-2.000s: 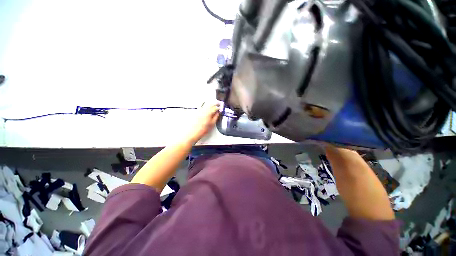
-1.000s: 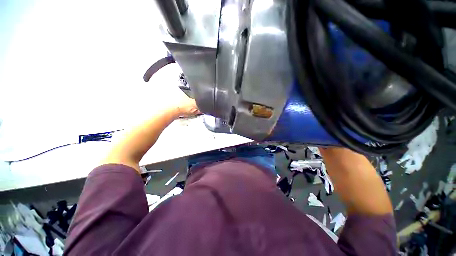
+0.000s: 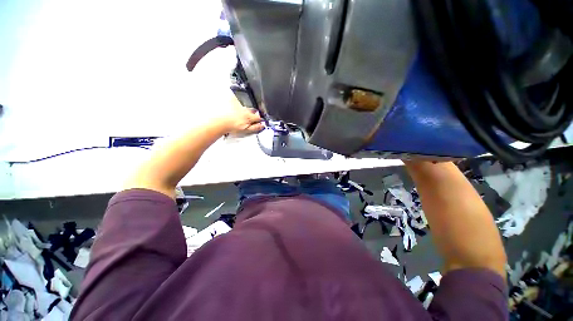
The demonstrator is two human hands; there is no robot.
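Observation:
The cloth cutting machine, with a silver-grey and blue motor body, fills the upper right. Its flat grey base plate shows below the motor near the table's front edge. My left hand lies on the white paper marker just left of the base plate, fingers toward the machine; whether it grips anything is too small to tell. My right hand is hidden behind the motor; only the forearm shows. The blade is hidden.
Thick black cable loops hang on the motor. A curved dark lever sticks out left of it. A dark cut line runs across the paper at left. White and black scraps litter the grey floor below the table.
Since two seconds ago the motor has come closer and fills more of the view. My left hand and the base plate appear further left. Over the last second the view has shifted, and more base plate shows.

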